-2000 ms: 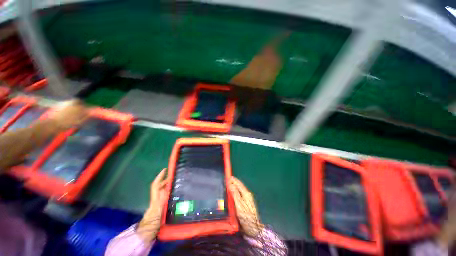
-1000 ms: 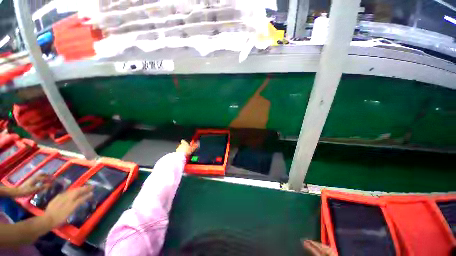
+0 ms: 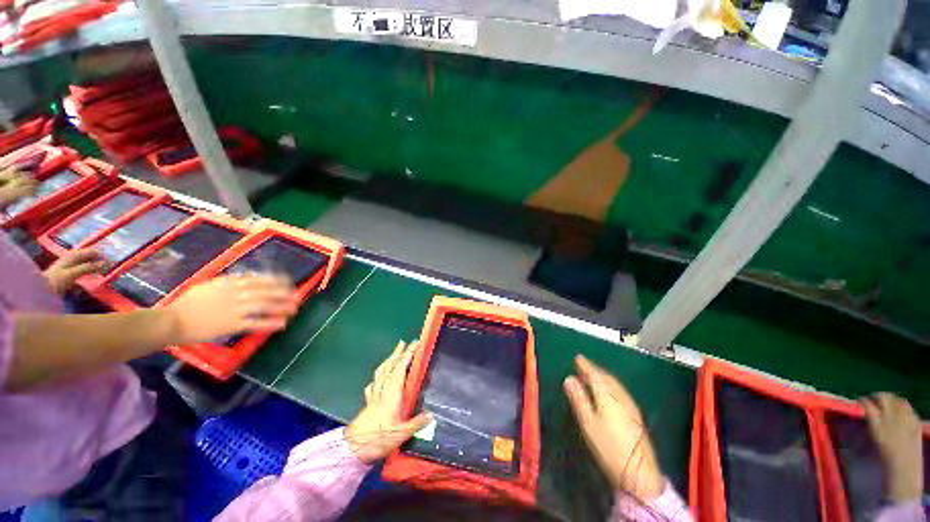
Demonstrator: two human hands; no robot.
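A tablet (image 3: 474,393) in an orange-red frame (image 3: 531,408) lies on the green bench in front of me. Its dark screen shows a pale green block low on the left and an orange block low on the right. My left hand (image 3: 385,408) holds the frame's left edge, with the thumb over the lower left of the screen near the green block. My right hand (image 3: 612,428) is to the right of the tablet, apart from it, with fingers spread and nothing in it.
Neighbour's hand (image 3: 235,304) is over framed tablets (image 3: 184,260) at left. Another person's hand (image 3: 895,438) touches framed tablets (image 3: 767,449) at right. A bare dark slab (image 3: 571,277) lies on the strip behind. Slanted grey posts (image 3: 765,184) rise from the bench; a blue crate (image 3: 240,454) sits below.
The framed tablet on the back strip, which my left hand was touching, is gone from there. A framed tablet now lies before me under my left hand. My right hand has come further into view.
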